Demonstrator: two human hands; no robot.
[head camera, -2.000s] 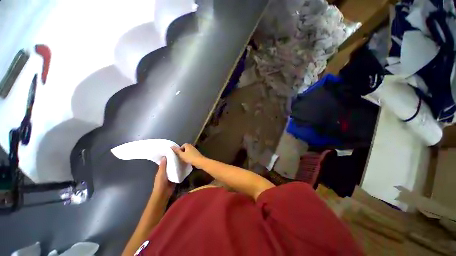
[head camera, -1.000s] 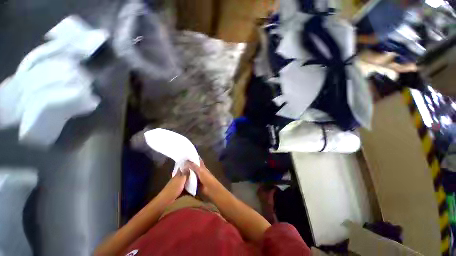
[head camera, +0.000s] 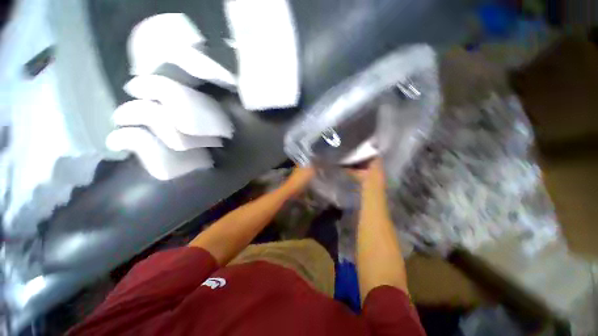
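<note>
A clear plastic bag (head camera: 410, 108) hangs open at the table edge in front of me. My right hand (head camera: 368, 169) is inside or behind its near side, at a white cut piece (head camera: 360, 153) that shows in the bag's mouth; its fingers are largely hidden. My left hand (head camera: 303, 172) is at the bag's near left rim, blurred, its fingers hidden by the plastic. Several curved white cut pieces (head camera: 174, 115) lie overlapping on the dark table to the left. A straighter white stack (head camera: 265, 56) lies beside them.
The dark grey table (head camera: 197, 203) runs along the left, its edge beside my left forearm. The white fabric lay (head camera: 29, 125) is at the far left. A scrap heap (head camera: 485, 177) lies right of the bag. Brown cardboard (head camera: 564, 98) stands at the far right.
The view has turned left to the table and bag. My hands have moved from in front of my body to the bag, with the white piece now in its mouth.
</note>
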